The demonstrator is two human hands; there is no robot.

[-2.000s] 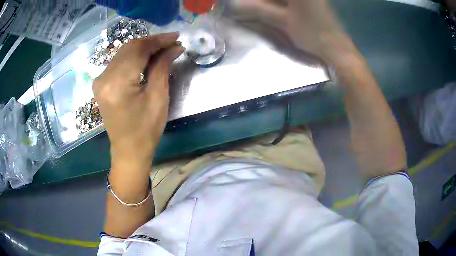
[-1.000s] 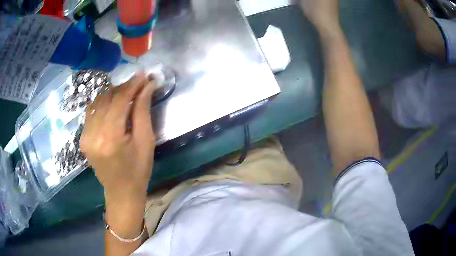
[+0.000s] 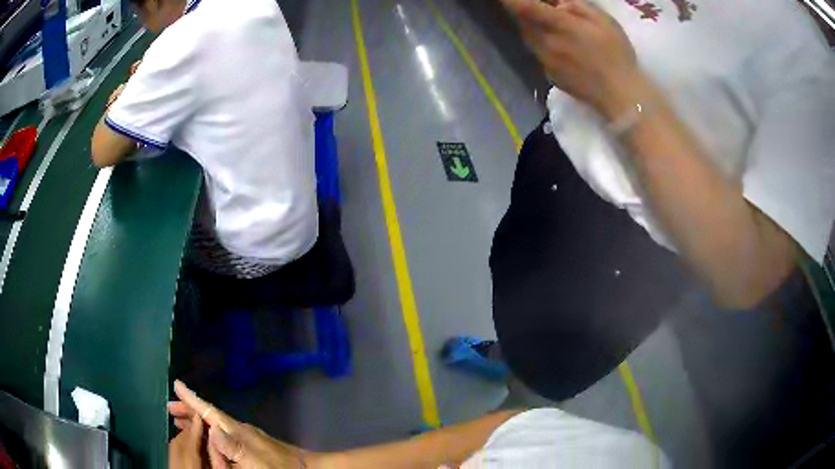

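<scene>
My right hand (image 3: 240,446) is low in the view at the bench edge, its arm coming in from the right. One finger points up and left, and the others are bent. No held part can be made out. Fingers beside it (image 3: 188,441) look like part of my left hand, cut off by the bottom edge, so its grip is hidden. The silver machine plate (image 3: 57,441) shows only as a corner at the bottom left. A white paper scrap (image 3: 92,408) lies on the green bench (image 3: 124,284) beside the plate. The fixture, syringes and parts box are out of view.
A seated person in a white shirt (image 3: 243,119) leans on the bench ahead. Another person (image 3: 723,110) stands close at the right, one forearm raised. Red (image 3: 20,145) and blue bins (image 3: 7,179) are at the far left. The grey floor has yellow lines.
The view has swung far to the right, off the fixture and parts box to the aisle and two people. My right hand now shows low at the bench edge; my left is mostly out of view.
</scene>
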